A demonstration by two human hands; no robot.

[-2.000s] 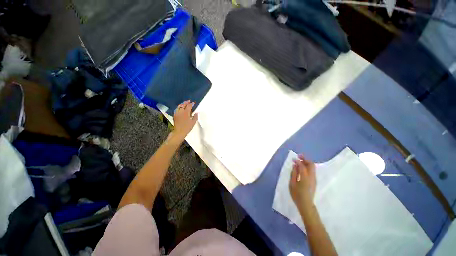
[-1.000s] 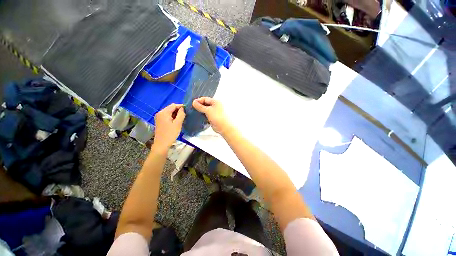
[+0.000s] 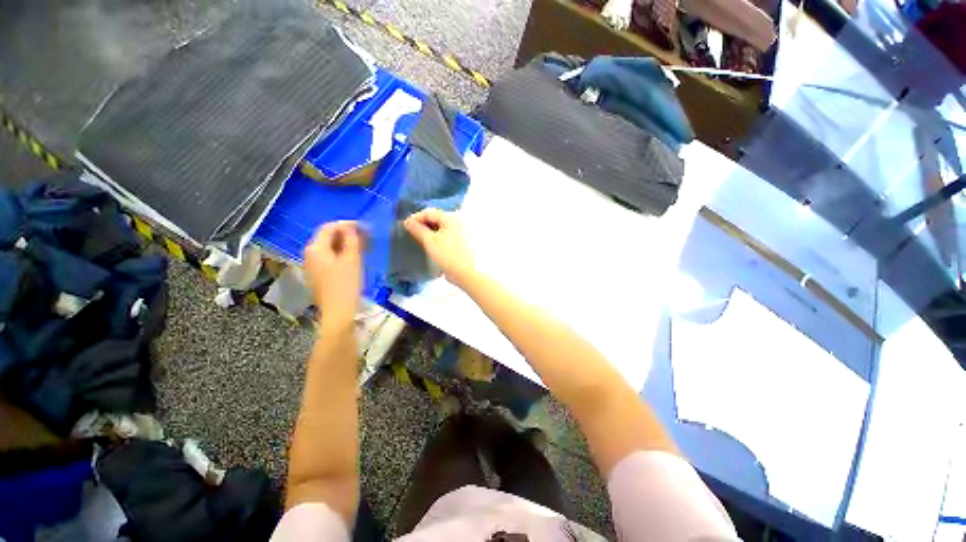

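Note:
A dark striped fabric piece (image 3: 418, 259) hangs at the left end of the white panel stack (image 3: 561, 254), partly over the blue crate (image 3: 318, 217). My right hand (image 3: 436, 238) pinches this piece near its edge. My left hand (image 3: 337, 259) is left of it, over the crate's near edge, with fingers bent together. It is blurred, and whether it holds anything cannot be told. A white panel (image 3: 784, 392) lies flat on the blue template (image 3: 704, 439) at the right.
A dark striped panel pile (image 3: 222, 116) covers the crate's left part. A folded striped bundle (image 3: 583, 138) and blue-grey fabric (image 3: 636, 95) lie at the stack's far edge. Dark fabric heaps (image 3: 79, 296) lie on the floor at left. Brown hinge tape (image 3: 784, 270) crosses the template.
Both hands came together at the dark fabric piece, my right hand leaving the white panel on the template. Since then my left hand has moved left, away from my right hand.

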